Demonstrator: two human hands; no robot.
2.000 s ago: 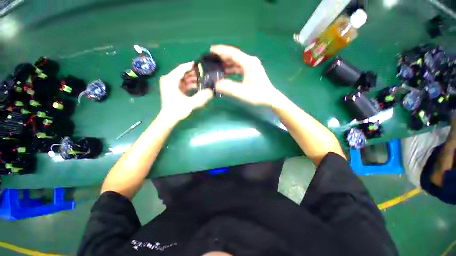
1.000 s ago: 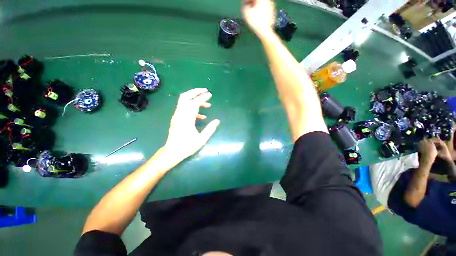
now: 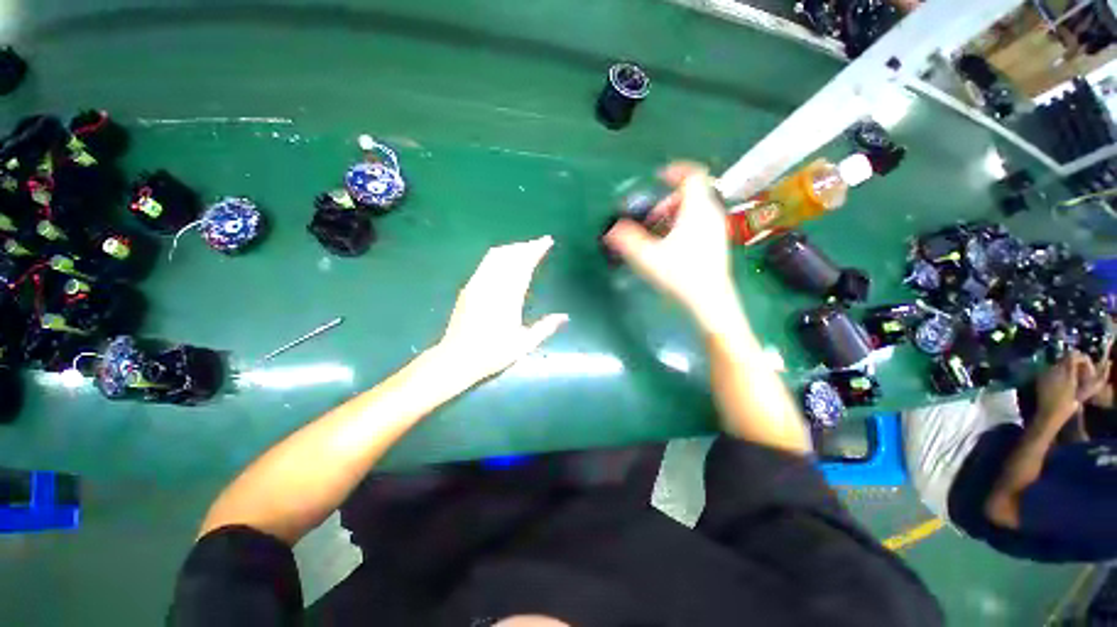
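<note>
My right hand [image 3: 686, 240] is blurred and holds a dark housing [image 3: 637, 211] with a pale round end, left of the drink bottle. My left hand [image 3: 490, 309] is empty over the bench, fingers apart. A black housing [image 3: 620, 103] with a round shiny-edged end stands alone at the top middle. A blue-silver stator disc [image 3: 375, 184] with a white lead touches a black housing [image 3: 341, 225] left of my hands. Another stator disc [image 3: 232, 225] lies further left.
A thin grey rod [image 3: 303, 338] lies left of my left hand. Partly assembled units pile up at left [image 3: 49, 233] and right [image 3: 992, 276]. The drink bottle [image 3: 802, 198] lies near the pale frame post [image 3: 845, 104]. Smooth black sleeves [image 3: 833, 336] lie below it. A person [image 3: 1041, 472] sits at right.
My right hand has come back from the far side of the bench toward me, now with a dark housing in it. The view has shifted a little. My left hand remains empty and apart.
</note>
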